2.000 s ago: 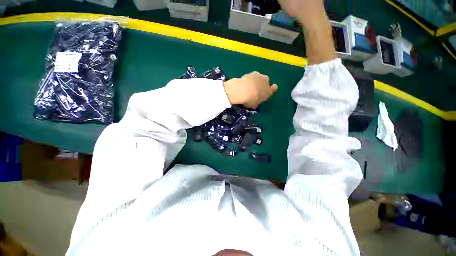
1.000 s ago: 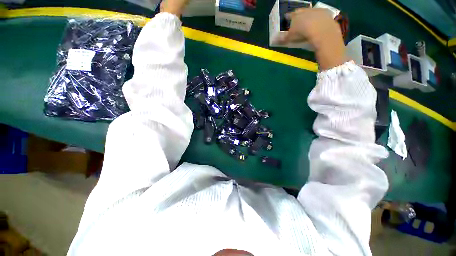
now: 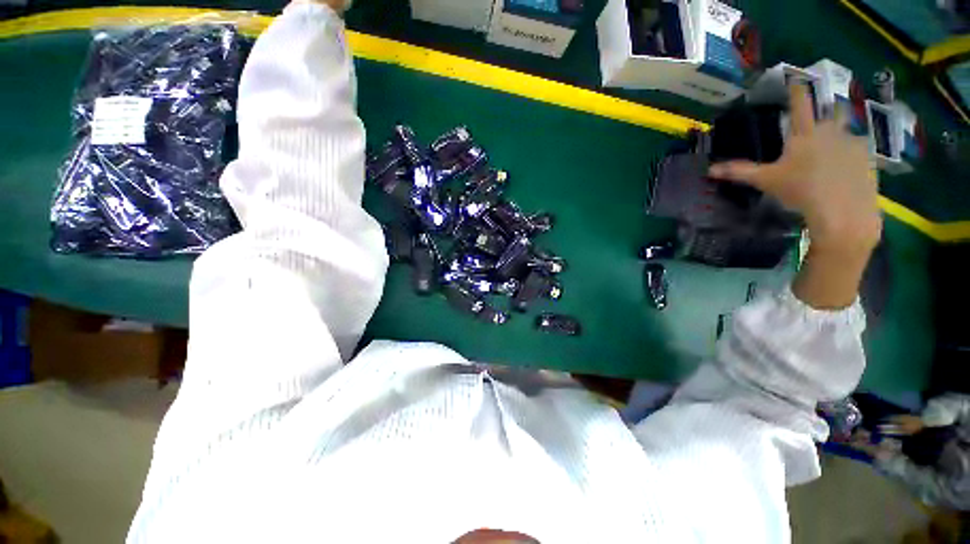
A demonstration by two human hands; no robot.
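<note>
My right hand is over the black inserts at the right, its thumb and fingers spread; whether it touches the black piece beneath it is unclear. My left hand is mostly cut off by the top edge, so its fingers cannot be seen. A loose pile of small black accessories with shiny ends lies at the centre. A few similar pieces lie near the inserts. An open white gift box with dark contents stands beyond the yellow strip, beside a white and blue printed box part.
A clear plastic bag full of black pieces lies at the left. More boxes stand beyond the yellow strip. Another person's hand and sleeve show at the lower right. Cartons are below the table.
My right hand has moved from the open box down and right to the black inserts. My left hand has moved slightly left at the top edge. Another person's arm has appeared at the lower right.
</note>
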